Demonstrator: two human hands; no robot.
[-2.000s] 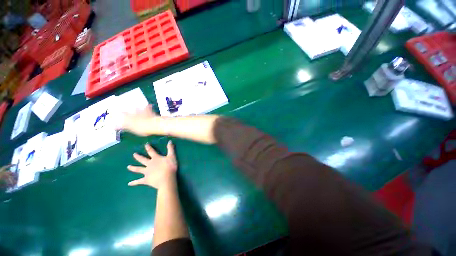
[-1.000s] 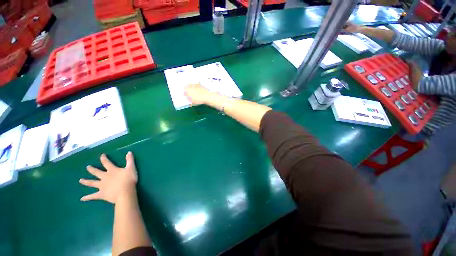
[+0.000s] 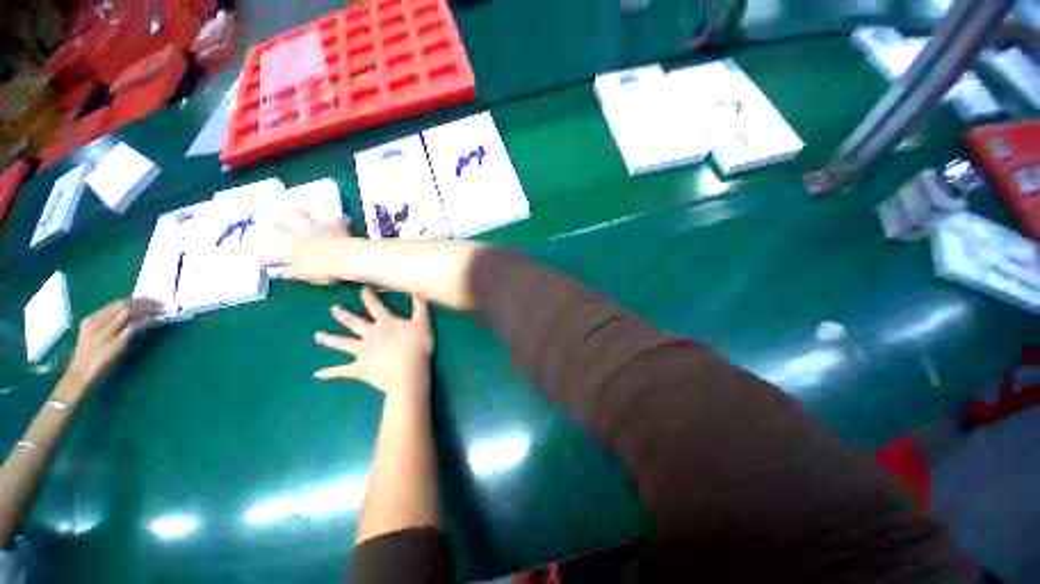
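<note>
My right hand (image 3: 308, 249) lies with fingers spread on a plain white box (image 3: 319, 203), whose lower part it covers. Beside it to the left are white boxes (image 3: 234, 253) with a dark blue figure; another person's hand (image 3: 114, 325) touches their left end. My left hand (image 3: 382, 342) is open and empty over the green surface, fingers spread, below my right hand. A pair of white printed boxes (image 3: 485, 188) lies side by side just right of my right hand. Another white pair (image 3: 753, 131) lies farther right.
The red pocketed tray (image 3: 399, 86), with a clear sheet at its left, lies behind the boxes. Loose white boxes (image 3: 48, 316) are at far left. At right are a slanted metal post (image 3: 901, 108), a pump bottle (image 3: 918, 208), a white box (image 3: 992, 260) and part of a red tray (image 3: 1015, 165).
The view has swung left. My right hand has gone from the right-hand pair to the left group. Box pairs stand farther right relative to the red tray. Another person's hand has come in at left.
</note>
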